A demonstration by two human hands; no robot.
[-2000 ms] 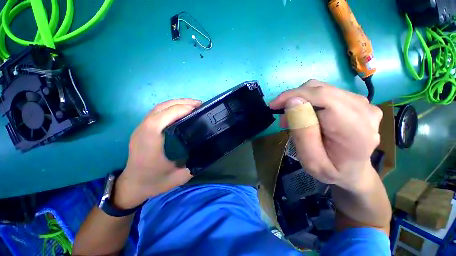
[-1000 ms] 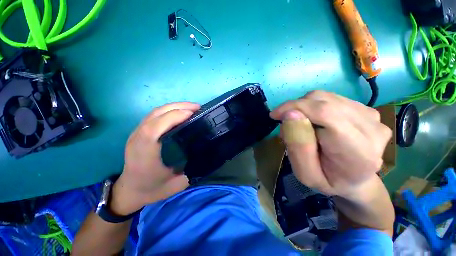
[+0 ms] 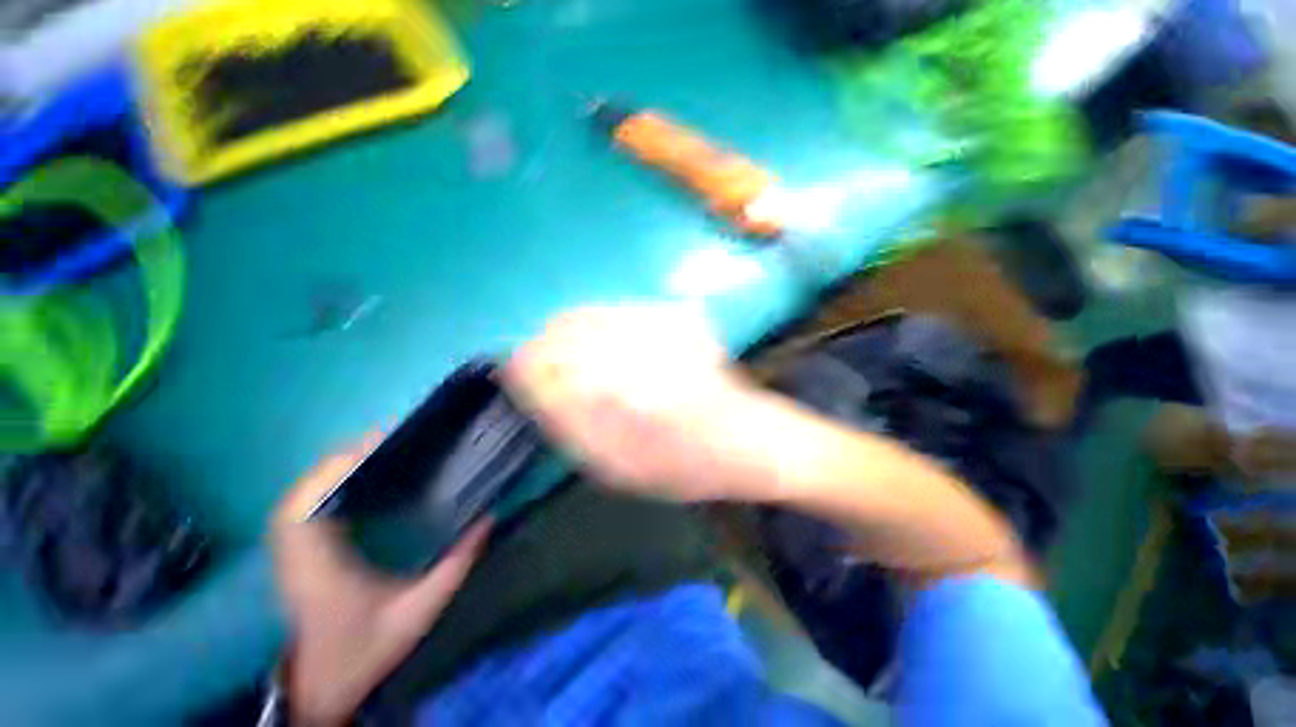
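The picture is blurred. My left hand [image 3: 348,589] holds the black housing shell [image 3: 427,462] by its near left end, over the bench's front edge. The shell is tilted, with its open hollow side towards me. My right hand [image 3: 618,398] is at the shell's far right end, fingers bent inward; blur hides whether the thin dark rod is still in it. The fan module [image 3: 100,540] lies at the left on the bench, beside the coiled green cable [image 3: 64,376].
The yellow tray [image 3: 448,71] and blue tray [image 3: 159,135] stand at the back left. The orange electric screwdriver [image 3: 704,171] and a small wired part [image 3: 341,308] lie on the mat. The open carton [image 3: 981,284] with black parts is right of the bench. A blue frame [image 3: 1222,192] stands farther right.
The view has swung right and up, bringing the trays into sight. The shell is steeper in the picture. My right hand stays at its far end. The screwdriver appears farther left.
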